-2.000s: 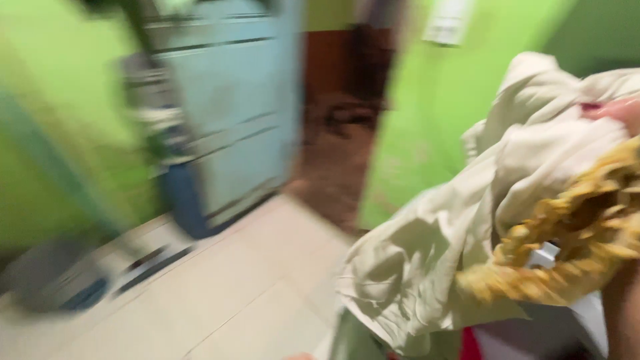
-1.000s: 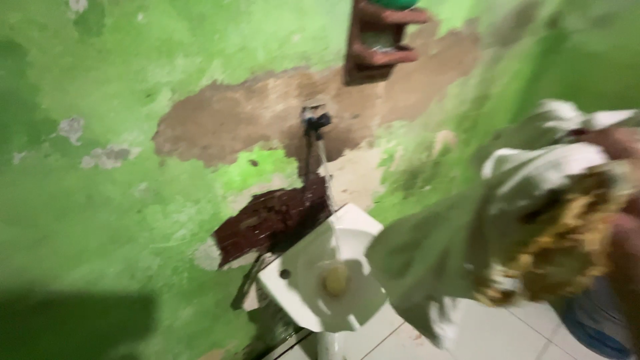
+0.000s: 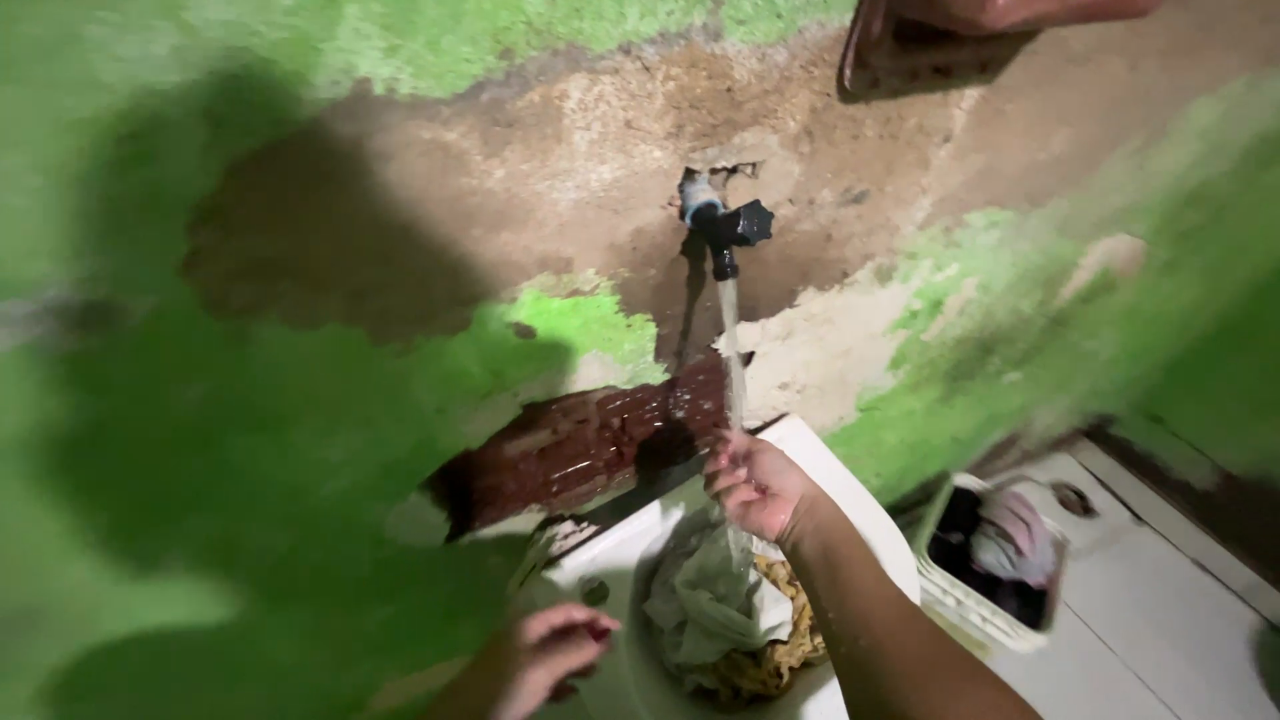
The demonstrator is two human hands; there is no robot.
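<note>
Water runs from a black plastic tap (image 3: 728, 222) on the wall down into a white sink (image 3: 860, 530). My right hand (image 3: 755, 485) is at the stream over the sink, palm up with its fingers partly curled, and holds nothing visible. At the sink's left rim is my left hand (image 3: 560, 645), empty, its fingers loosely bent and apart. A pale wet cloth (image 3: 715, 600) lies bunched in the basin, under the falling water. Beside it in the basin sits a yellow-brown ruffled cloth (image 3: 765, 670), partly hidden by my right forearm.
A white plastic basket (image 3: 985, 610) with dark and pinkish items stands on the pale tiled floor (image 3: 1120, 630) at the right, near a floor drain (image 3: 1073, 498). A reddish-brown shelf (image 3: 1020, 12) juts from the peeling green wall (image 3: 300, 450) above.
The pale and yellow-brown cloths, carried at the right a second ago, now lie in the sink and are let go. My right hand is now at the water stream; my left hand has come into view.
</note>
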